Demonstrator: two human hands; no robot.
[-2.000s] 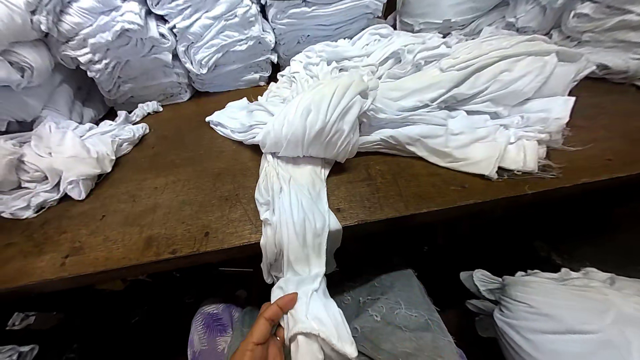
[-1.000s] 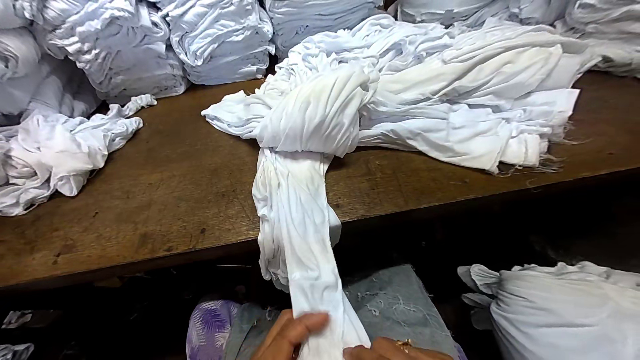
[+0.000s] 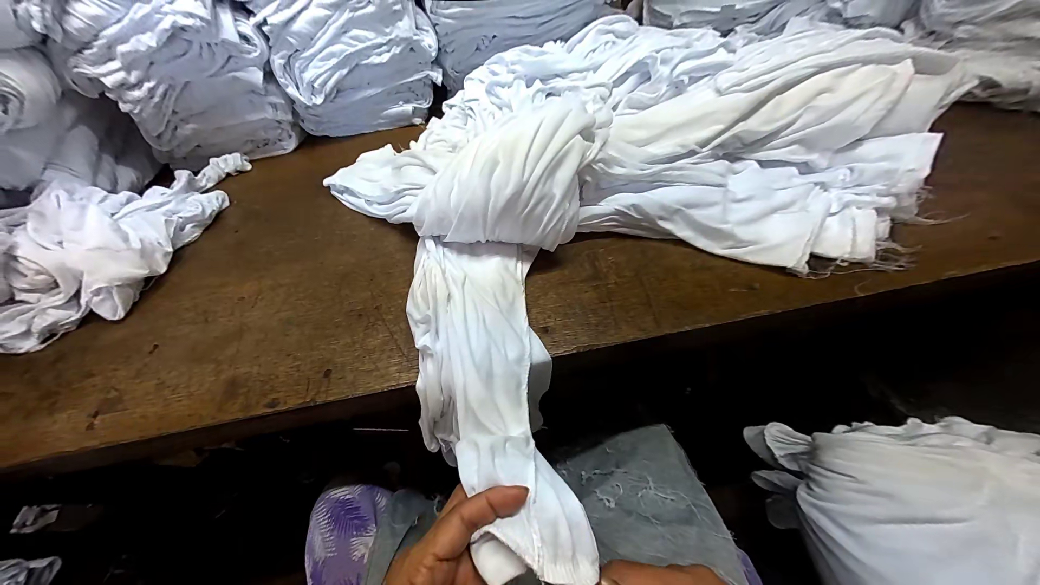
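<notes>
A long white fabric strip (image 3: pixel 483 341) hangs from a knotted white cloth bundle (image 3: pixel 508 175) over the front edge of a brown wooden table (image 3: pixel 244 325). My left hand (image 3: pixel 459 536) grips the strip near its lower end, thumb on top, where the fabric folds over. At the bottom edge my right hand (image 3: pixel 662 572) pinches the strip's lower corner; most of that hand is cut off by the frame. From the knot, more white cloth with frayed ends spreads to the right on the table.
Stacked white cloth bundles (image 3: pixel 349 65) line the table's back. Crumpled white cloth (image 3: pixel 106 244) lies at the left. Below the table's edge, a grey cloth (image 3: pixel 650 496) with loose threads covers my lap, and a large white bundle (image 3: pixel 918 496) is at the lower right.
My right hand, out of view two seconds ago, came in by one second ago and now shows less, farther right. The strip's lower end is now folded over in my left hand.
</notes>
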